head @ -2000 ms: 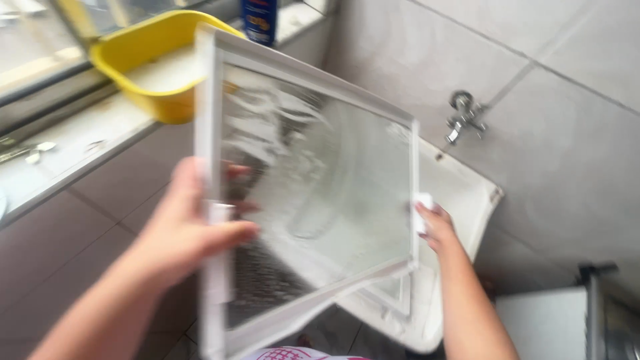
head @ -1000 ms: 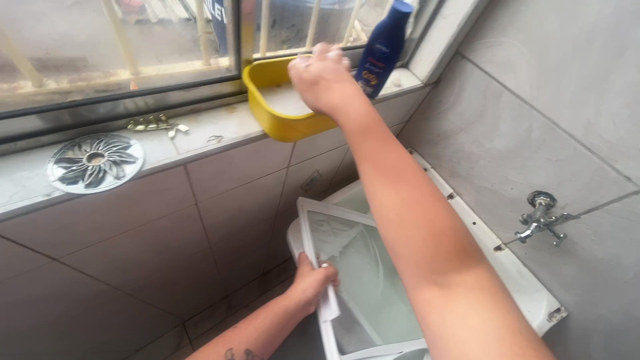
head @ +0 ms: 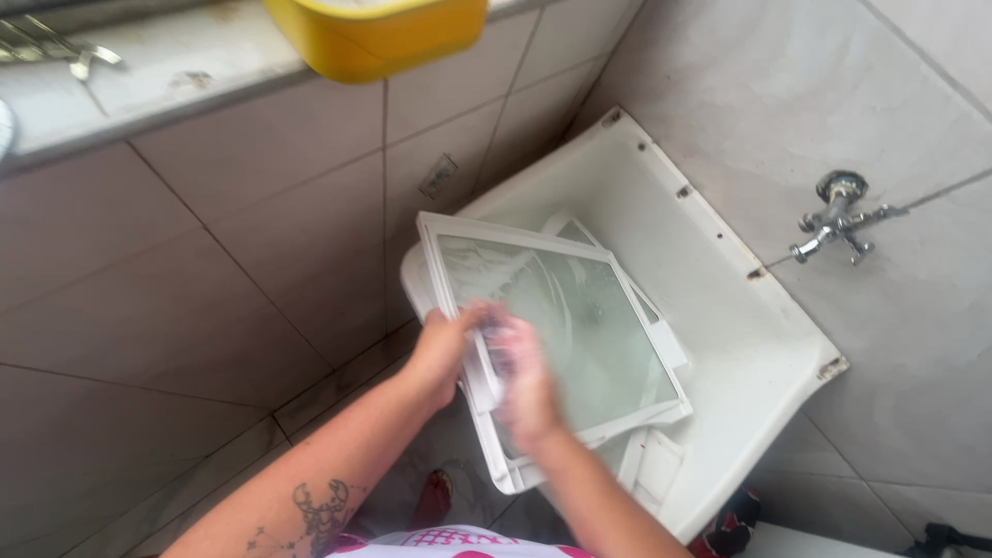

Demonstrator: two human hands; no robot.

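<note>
A glass shelf with a white plastic frame [head: 604, 341] is held tilted over a white laundry sink [head: 736, 325]. My left hand [head: 442, 353] grips the frame's left side. My right hand [head: 527, 380], blurred by motion, is against the same side close to my left fingers; something pale and soapy seems to be in it, too blurred to name. Streaks of liquid or suds show on the glass. Beneath the shelf, another white-framed panel [head: 659, 457] lies in the sink.
A yellow plastic tub [head: 380, 39] stands on the window ledge [head: 194, 77], with small metal pieces [head: 58, 50] to its left. A metal tap [head: 833, 221] juts from the tiled wall over the sink's right side. A foot [head: 434, 496] shows on the floor below.
My right hand has left the yellow tub and come down to the shelf's left side. My left hand still holds the frame. The view has tipped down towards the sink.
</note>
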